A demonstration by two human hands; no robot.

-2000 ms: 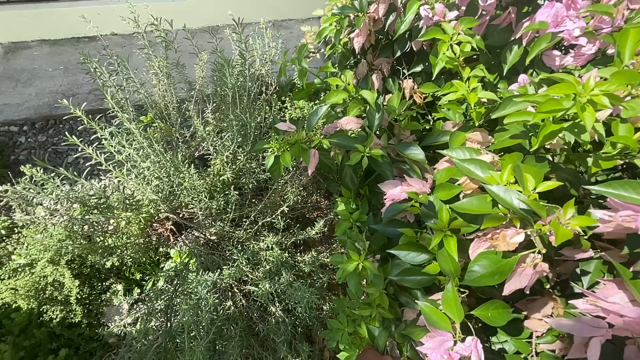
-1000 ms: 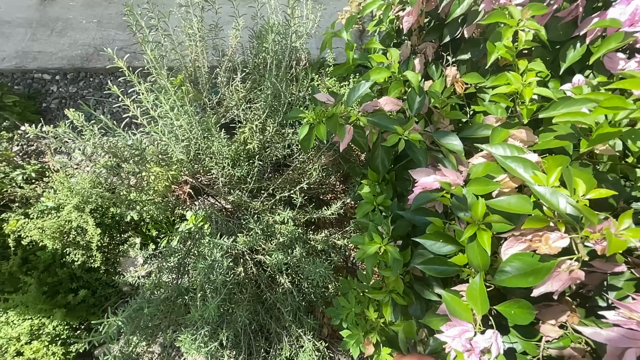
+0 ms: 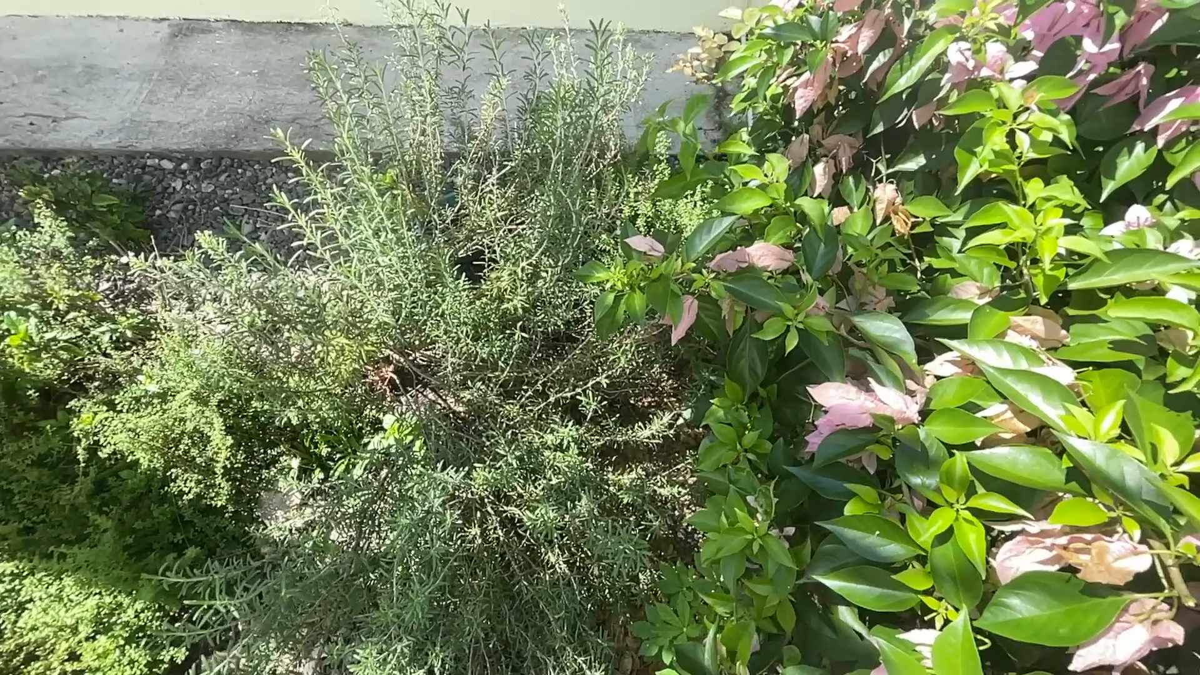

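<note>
Neither my left hand nor my right hand shows in the head view. A grey-green shrub with narrow leaves, like rosemary or lavender [image 3: 469, 525], fills the middle, its taller stems rising in front of a wall base. To its right stands a dense shrub with broad glossy leaves [image 3: 1041, 609] and pink bracts [image 3: 862, 408], some of them dry and brown. The two shrubs meet near the centre, over shaded soil.
A grey concrete wall base [image 3: 225, 84] runs along the top left, with a pale painted band above it. Dark gravel [image 3: 202, 192] lies at its foot. Low, fine-leaved green plants [image 3: 178, 412] spread along the left side.
The view has shifted slightly; the plants have not plainly changed, and no hand shows in any frame.
</note>
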